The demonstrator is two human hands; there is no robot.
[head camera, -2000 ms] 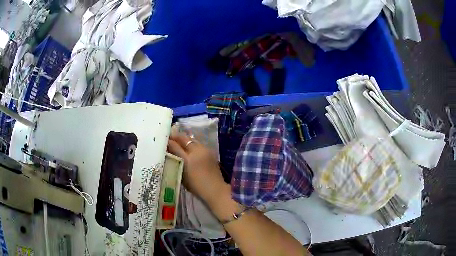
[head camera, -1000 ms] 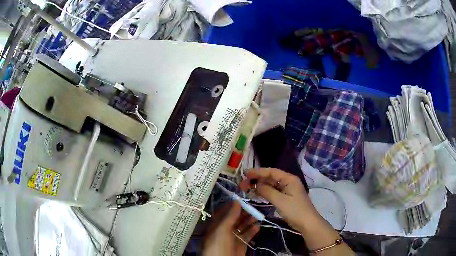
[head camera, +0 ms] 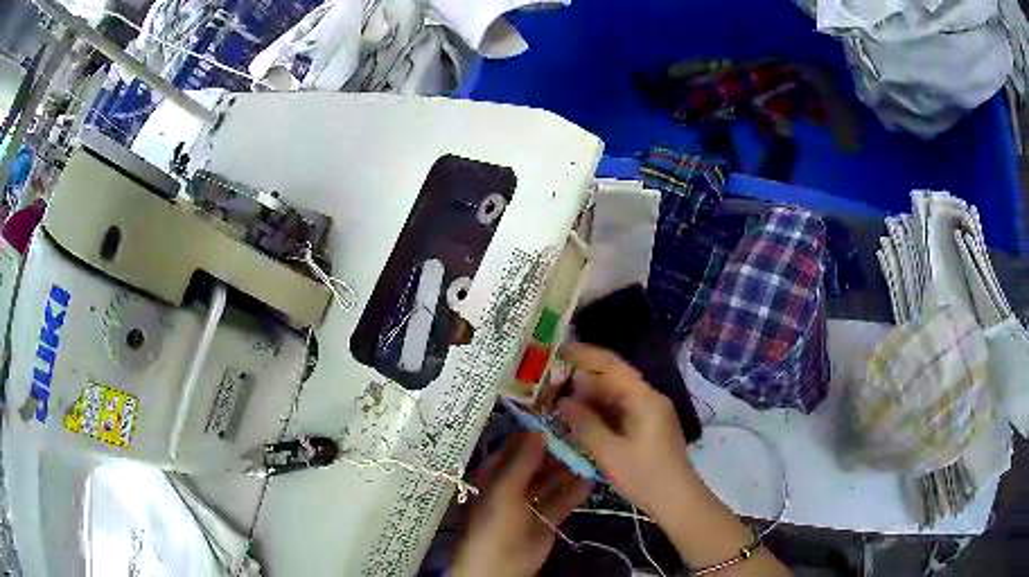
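A pale blue, finger-length piece, perhaps a plug or strap (head camera: 572, 456), is between my two hands beside the table's right end. My left hand (head camera: 510, 509), low in the picture and partly cut off, holds it from below. My right hand (head camera: 626, 426), with a bracelet at the wrist, has its fingers closed at the upper end of the piece. The fingertips are blurred, and a small dark bit shows there. A thin white cord (head camera: 581, 546) hangs in loops below my hands.
The JUKI sewing machine (head camera: 68, 372) and its white table (head camera: 372, 135) are at left. Dark snips (head camera: 299, 453) lie there. A green and red switch (head camera: 533, 363) is at the table end. Plaid bundles (head camera: 767, 304) and folded pale strips (head camera: 942, 242) are on the shelf, before a blue bin (head camera: 564, 101).
The view has swung from the bin side towards the machine, and my left hand has come in. Since the previous frame, my right hand has moved slightly up and left, over the blue piece's upper end.
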